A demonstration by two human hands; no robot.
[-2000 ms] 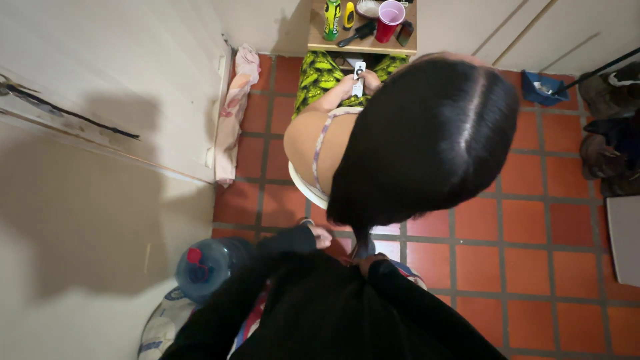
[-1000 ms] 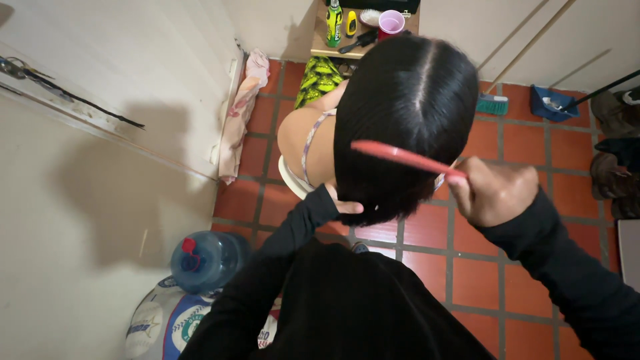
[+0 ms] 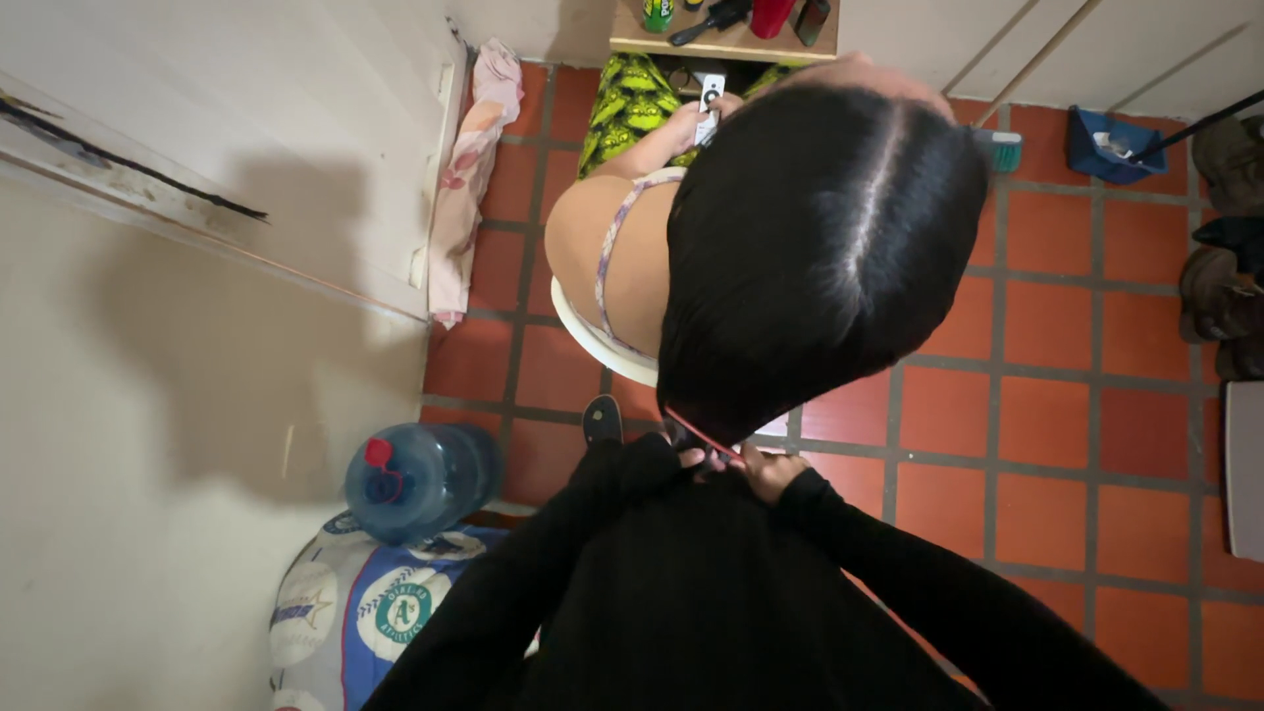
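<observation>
A seated person with long dark hair (image 3: 790,267), parted along the top, is in front of me and holds a white remote control (image 3: 710,107). The lengths of the hair are drawn back toward my body. My right hand (image 3: 773,472) grips a thin red comb (image 3: 703,434) low at the gathered hair, the comb lying slanted across it. Beside it, my left hand (image 3: 694,458) is closed on the gathered hair, mostly hidden by my black sleeve.
A wooden table (image 3: 726,41) with a hairbrush (image 3: 711,22) and red cup (image 3: 771,17) stands beyond the person. At left are a water jug (image 3: 425,482) and a rolled cloth (image 3: 472,188). A blue dustpan (image 3: 1116,145) and shoes (image 3: 1220,294) lie at right.
The red comb and my right hand have moved from above the side of the person's head down to the gathered hair near my body. The hair is now pulled back toward me.
</observation>
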